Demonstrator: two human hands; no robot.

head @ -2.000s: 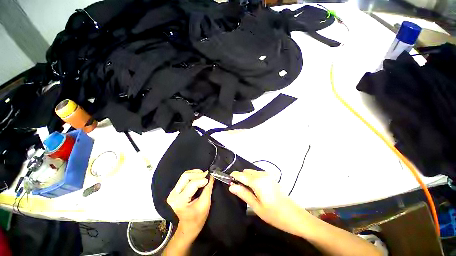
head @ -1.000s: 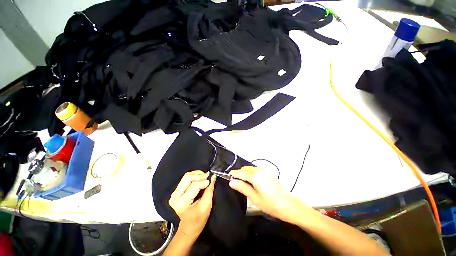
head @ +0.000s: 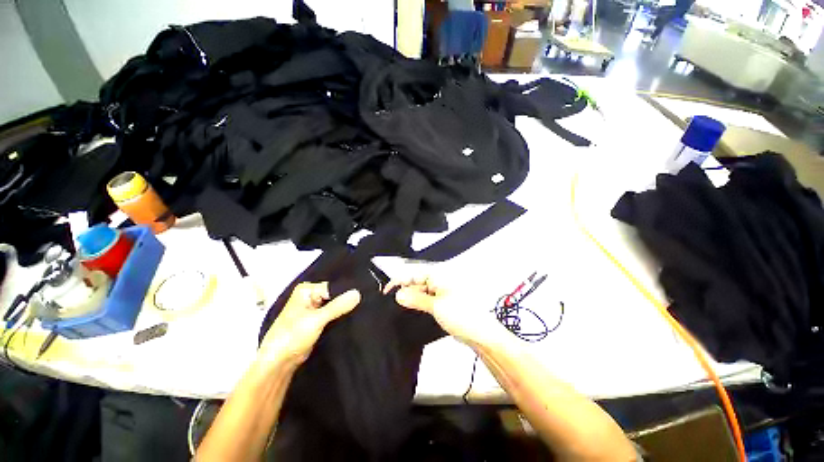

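A black garment piece (head: 361, 352) hangs over the table's front edge below both hands. My left hand (head: 316, 311) holds the cloth on its left side, thumb towards the middle. My right hand (head: 416, 294) has its fingertips closed at the cloth's right edge; a short pale line, perhaps thread, shows beside them. Whether the fingertips also hold thread is too small to tell. Small snips (head: 526, 291) with a red part lie on the table right of my right hand, with a looped black cord (head: 540, 325) beside them.
A large black garment pile (head: 298, 135) lies behind the work. At left are a blue basket (head: 135, 280), an orange thread cone (head: 140, 200) and a tape roll (head: 183, 291). At right are an orange hose (head: 646, 291), a blue-capped can (head: 696, 144) and another black pile (head: 732, 244).
The snips have left my right hand and now lie with the cord on the table. My hands are farther up the cloth. The view has tilted up, showing the workshop behind.
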